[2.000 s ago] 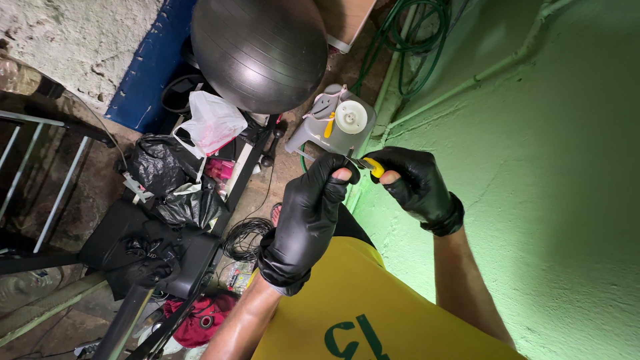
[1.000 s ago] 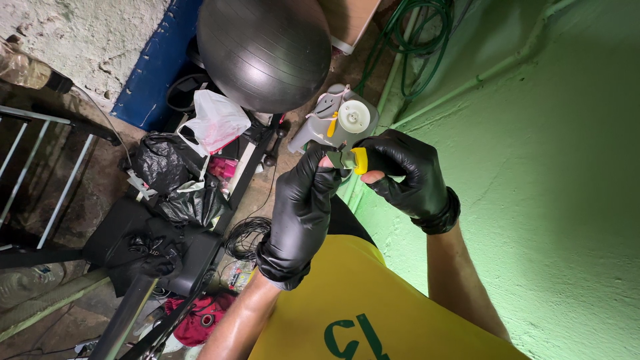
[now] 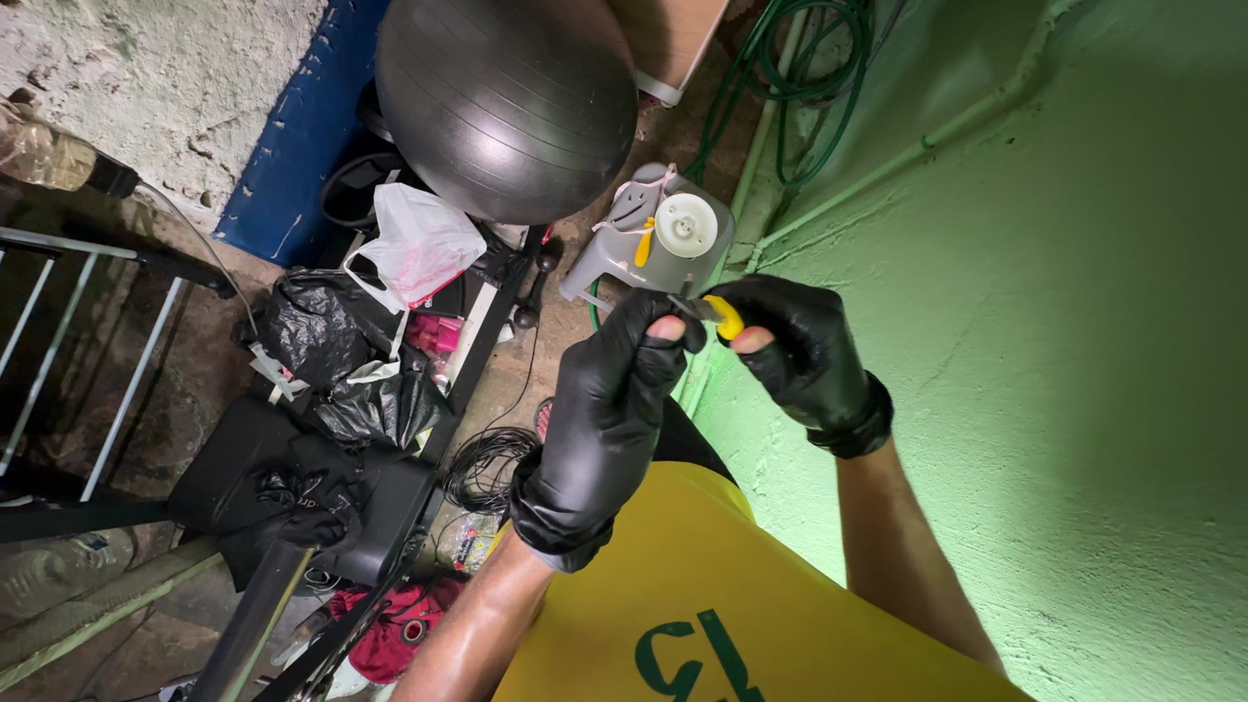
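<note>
Both my hands wear black gloves with torn thumb tips. My right hand (image 3: 804,356) grips a tool with a yellow handle (image 3: 724,318) and a short metal blade, perhaps a knife. The blade points left, against the fingers of my left hand (image 3: 619,405), which is closed on a small, thin dark piece too hidden to name. Beyond my hands stands a grey plastic stool (image 3: 609,252). On its top lie a round white lamp holder (image 3: 686,225), a second yellow-handled tool (image 3: 644,242) and a pinkish-white cord (image 3: 624,226).
A green wall (image 3: 1053,390) with a pipe runs along the right. Ahead are a black exercise ball (image 3: 507,97) and a coiled green hose (image 3: 858,88). At left lie black plastic bags (image 3: 317,327), a white bag (image 3: 419,244), a coil of black cable (image 3: 487,470) and a metal ladder-like frame (image 3: 132,390).
My hands stay close together while the yellow-handled tool changes its angle between them. A second ago the metal part showed broader beside my left fingertips.
</note>
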